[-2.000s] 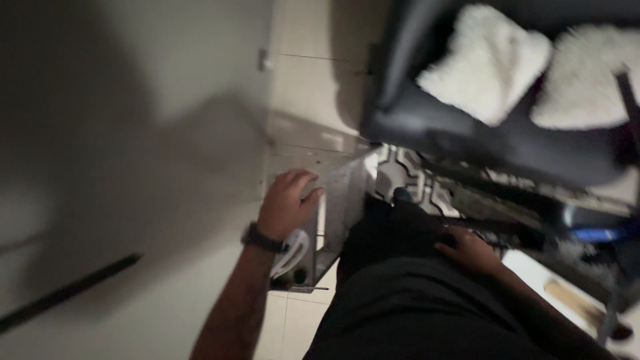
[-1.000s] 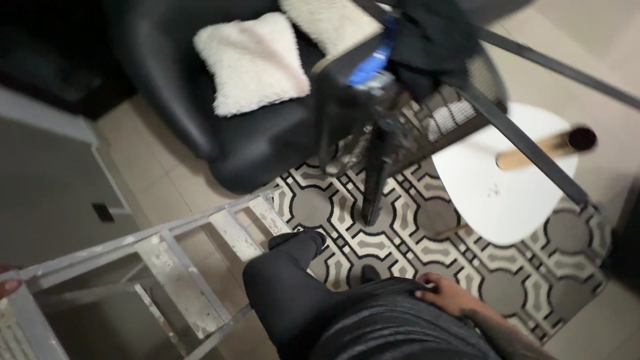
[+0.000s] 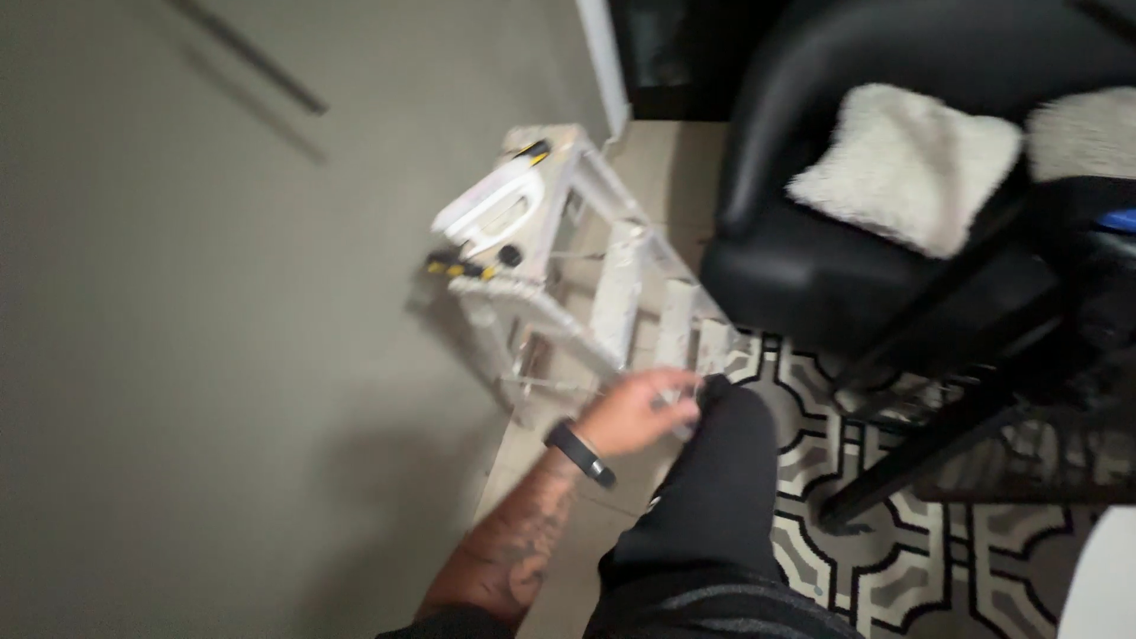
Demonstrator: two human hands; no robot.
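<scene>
My left hand (image 3: 641, 410), with a dark band on the wrist, is in front of the lower part of a paint-spattered stepladder (image 3: 612, 293). Its fingers are curled beside my knee; blur hides whether they touch the ladder, and I see nothing held. On the ladder's top cap lie a white tool with a loop handle (image 3: 497, 209), a black-and-yellow hand tool (image 3: 459, 266), another black-and-yellow item (image 3: 535, 152) and a small round black object (image 3: 509, 256). My right hand is out of the picture.
A grey wall (image 3: 222, 355) stands at the left, with a dark bar (image 3: 257, 62) on it. On the right are a black armchair (image 3: 799, 257) with fluffy white cushions (image 3: 914, 169), dark slanting legs (image 3: 923, 444), a patterned rug (image 3: 896, 568) and a white surface's edge (image 3: 1100, 577).
The view has swung back toward the wall and the ladder's top. My right hand, at my hip one second ago, has left the picture. More of my left hand and forearm shows.
</scene>
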